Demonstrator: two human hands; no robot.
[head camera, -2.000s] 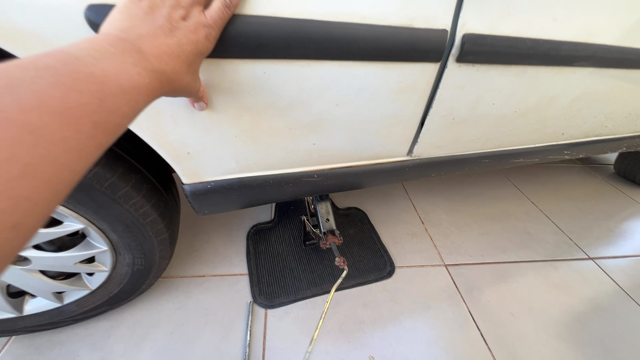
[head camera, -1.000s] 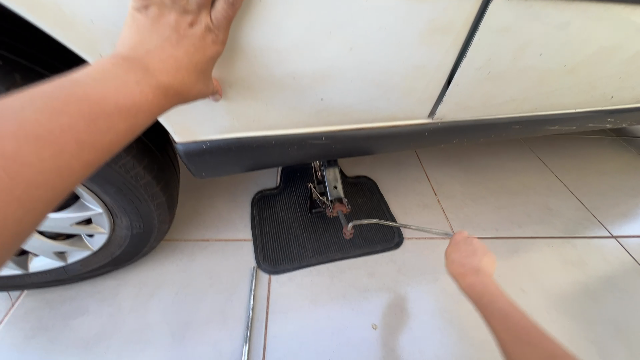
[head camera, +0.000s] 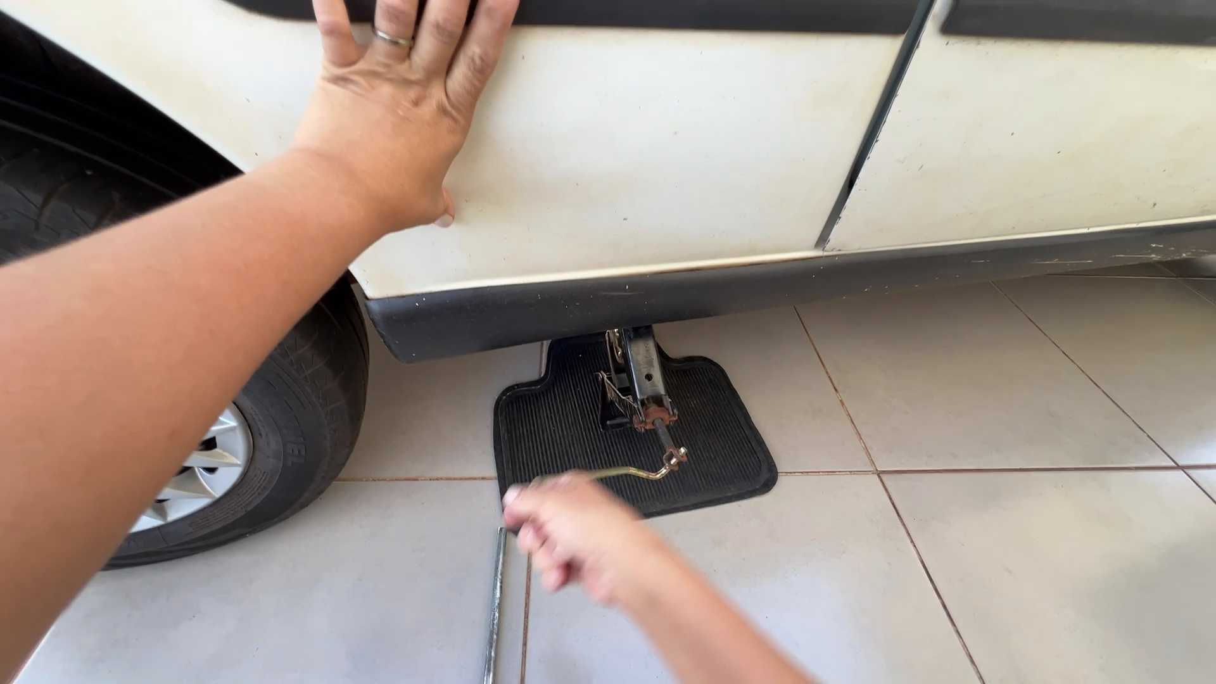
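Observation:
My left hand (head camera: 399, 123), a ring on one finger, rests flat with fingers spread on the white car body panel (head camera: 665, 142) and its black trim strip. Below the dark sill, a scissor jack (head camera: 646, 370) with a rusty joint stands on a ribbed black rubber car mat (head camera: 560, 427). A bent metal crank handle (head camera: 627, 471) is hooked to the jack's screw end and points left. My right hand (head camera: 570, 537), somewhat blurred, is closed around the handle's outer end. The jack's top is hidden under the sill.
The car's wheel (head camera: 313, 427) with its silver hubcap stands at the left, partly behind my left forearm. A thin metal bar (head camera: 495, 608) lies on the tiled floor (head camera: 712, 589) near the mat's lower left corner. The black sill (head camera: 608, 294) runs low across the view.
My right hand has moved from the right side of the jack to the left, and the crank handle has swung round with it. My left hand stays on the car.

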